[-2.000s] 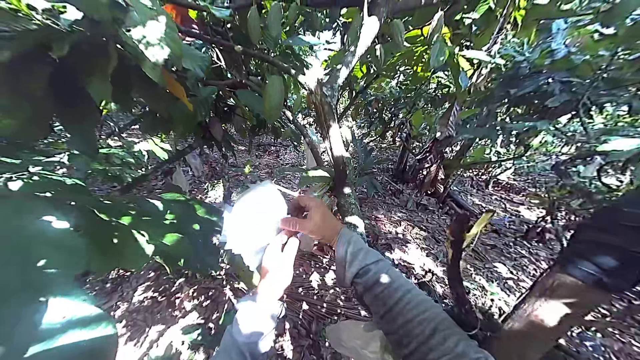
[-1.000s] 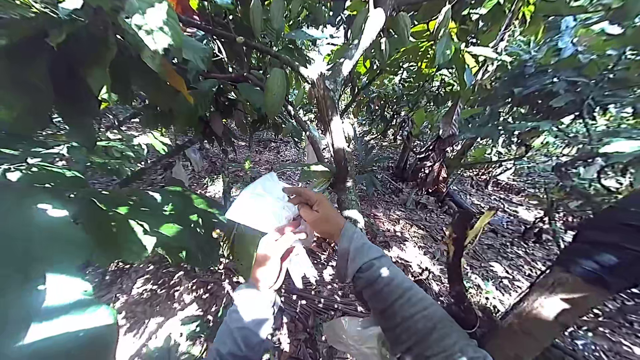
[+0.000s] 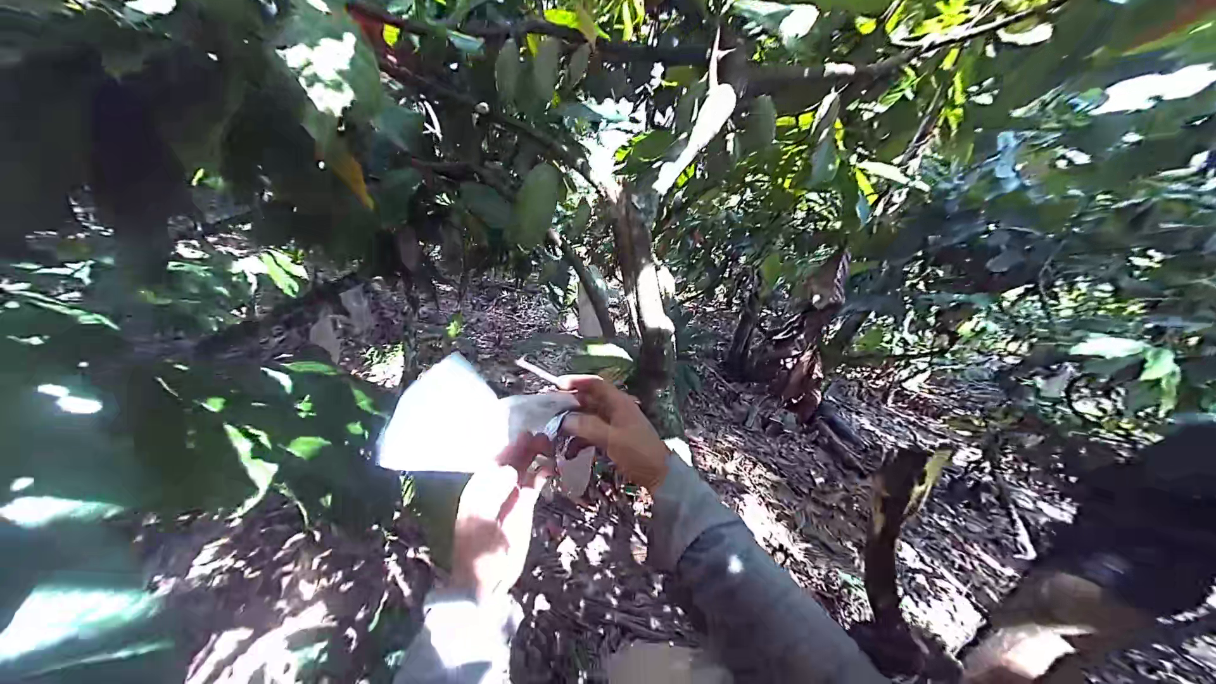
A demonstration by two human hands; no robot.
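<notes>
A bright white sheet or bag (image 3: 445, 423), washed out by sun, spreads up and left from my two hands. My left hand (image 3: 499, 503) grips its lower right part from below. My right hand (image 3: 613, 427) is closed on its gathered right end, close to my left fingertips. A thin pale stick (image 3: 538, 370) juts up and left from my right thumb and forefinger. Below the hands, a pale translucent thing, perhaps a plastic bag (image 3: 665, 663), shows at the lower edge.
A cacao tree trunk (image 3: 651, 304) stands just beyond my hands, with green pods (image 3: 537, 204) hanging at upper left. Large leaves (image 3: 256, 437) crowd the left. A cut stump (image 3: 888, 541) rises at right, near a brown limb or branch (image 3: 1035, 627). Dry leaf litter covers the ground.
The white sheet has shifted and changed shape between my hands. The thin stick now shows at my right fingertips. The pale thing below shows less than one second ago.
</notes>
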